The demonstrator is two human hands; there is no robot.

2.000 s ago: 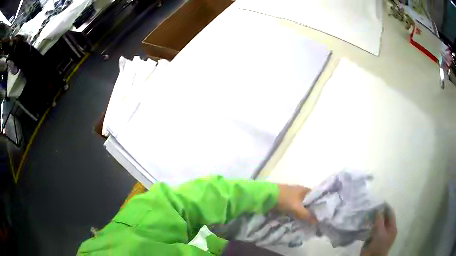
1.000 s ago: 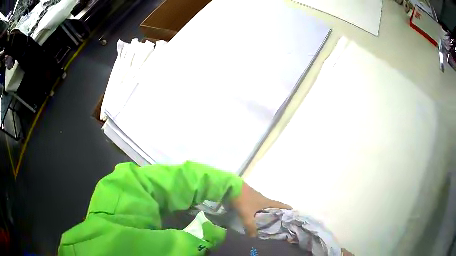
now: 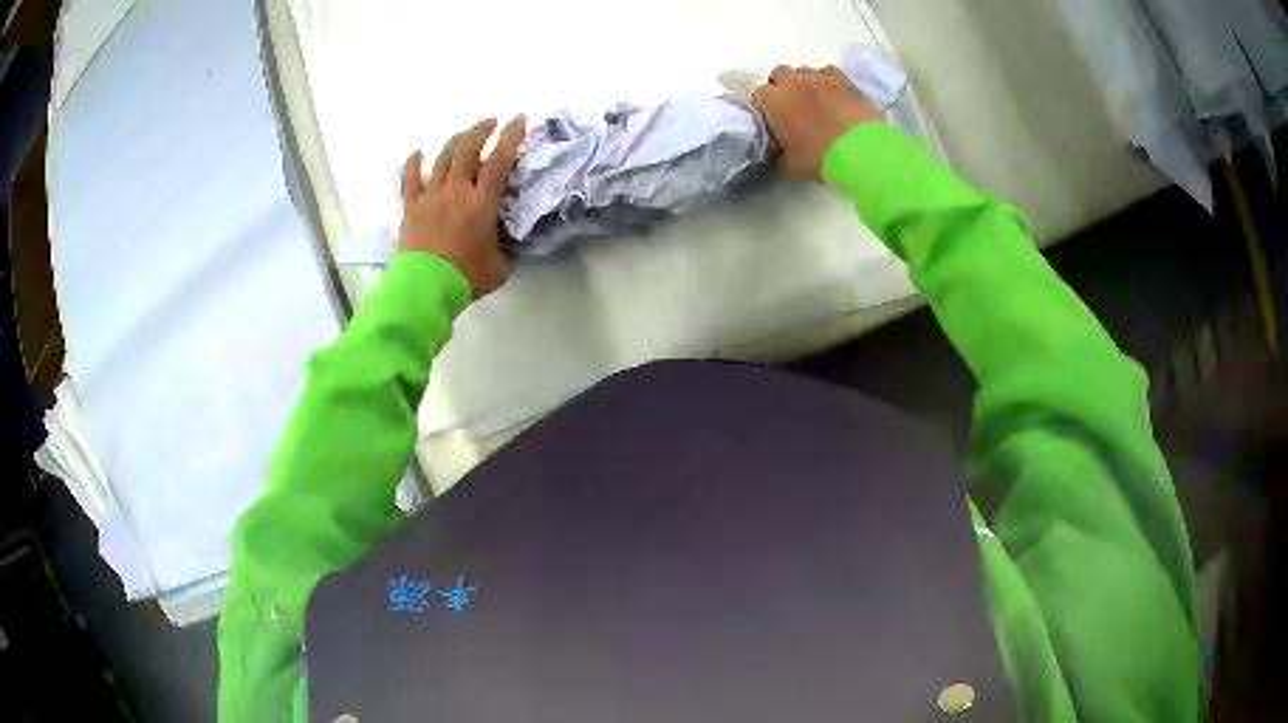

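Note:
A crumpled pale lavender-grey sheet (image 3: 636, 156) lies bunched in a roll across the flat white sheets (image 3: 424, 64), near the table's front edge. My left hand (image 3: 463, 205) is at its left end, fingers spread on the white sheet and the palm side against the bunch. My right hand (image 3: 809, 116) grips its right end with curled fingers. A pale band or tip shows by the right-hand fingers. A bit of lavender sheet sticks out to the right of that hand.
A large stack of pale blue-lavender sheets (image 3: 177, 283) lies at the left, its lower edges loose. Grey-blue layered pieces (image 3: 1201, 71) hang over the table edge at the upper right. The cream table cover (image 3: 664, 290) shows before the bunch. Dark floor lies at the right.
The view has swung down and to the right. The crumpled sheet now lies across the white sheets between both hands. My right hand, almost out of view one second ago, is fully visible.

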